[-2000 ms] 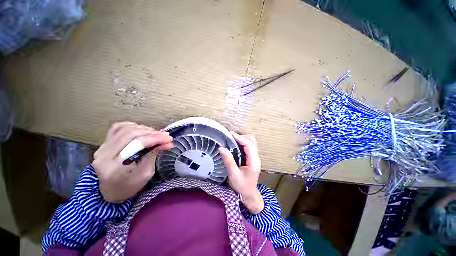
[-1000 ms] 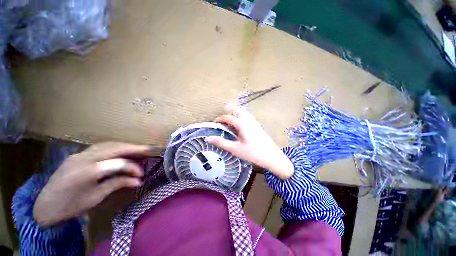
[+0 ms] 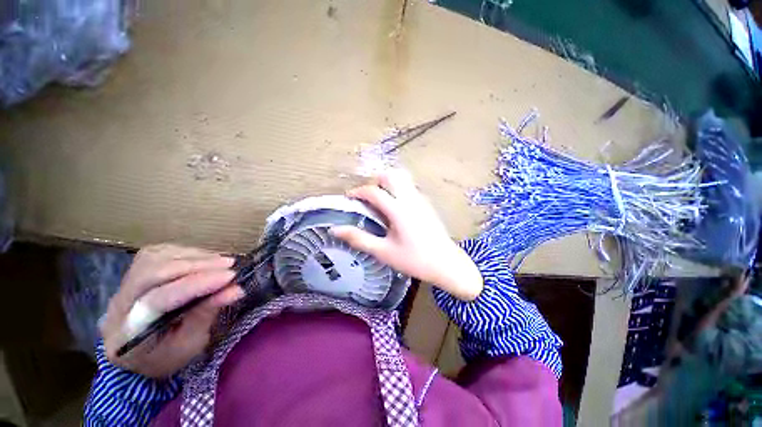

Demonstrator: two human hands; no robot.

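Observation:
A round, finned grey housing (image 3: 338, 271) with a pale centre disc rests at the bench edge against my apron. My left hand (image 3: 171, 304) holds dark tweezers (image 3: 171, 317) like a pen, their tips over the housing's left rim; a white band is on one finger. My right hand (image 3: 409, 233) reaches over the housing's upper right, thumb and finger at its rim. Whether it holds a small part is too blurred to tell. Open V-shaped tweezers (image 3: 430, 127) lie on the bench beside tiny pinkish-white bits (image 3: 376, 158).
A tied bundle of blue-and-white lead wires (image 3: 560, 196) lies at right. Crumpled clear plastic bags (image 3: 58, 46) are at the upper left. Small scraps (image 3: 209, 165) lie on the cardboard bench top (image 3: 251, 92). A short dark stick (image 3: 615, 108) lies near the green surface (image 3: 576, 37).
My left hand has come back to the housing with the tweezers, after being left of it a second ago. My right hand moved from the housing's right side to its top. The view shifted.

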